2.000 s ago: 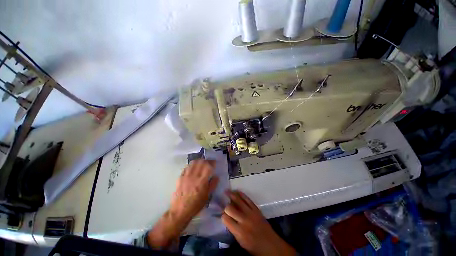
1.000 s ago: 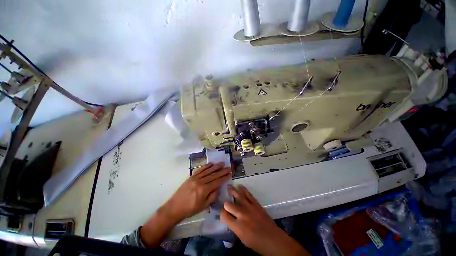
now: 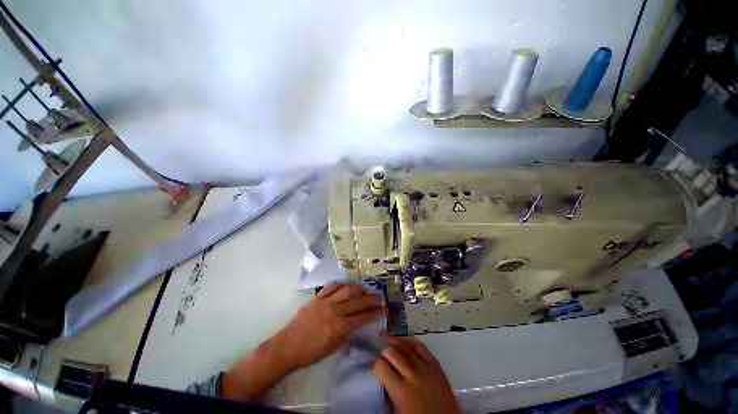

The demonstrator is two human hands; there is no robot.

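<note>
A pale lilac-grey fabric band [image 3: 357,380] runs from under the left end of the cream sewing machine head [image 3: 518,210] toward me. My left hand [image 3: 344,317] lies flat on the band close to the needle area, fingers toward the machine. My right hand [image 3: 411,373] is nearer me, at the band's right edge, with its fingertips on the cloth. The presser foot and needle are hidden behind my fingers and the head. Cream tension knobs [image 3: 430,289] sit on the head front. More pale cloth [image 3: 317,247] lies loose behind and left of the head.
A long pale strip [image 3: 170,252] stretches left across the table to a dark machine part [image 3: 48,279]. Two white cones [image 3: 439,81] and a blue cone [image 3: 588,79] stand on a shelf behind. A thread stand [image 3: 69,174] is at upper left. Bagged cloth shows at lower right.
The view has tilted up, so the machine and cones appear lower. My hands remain on the band near the needle. More of the band now shows between and below my hands.
</note>
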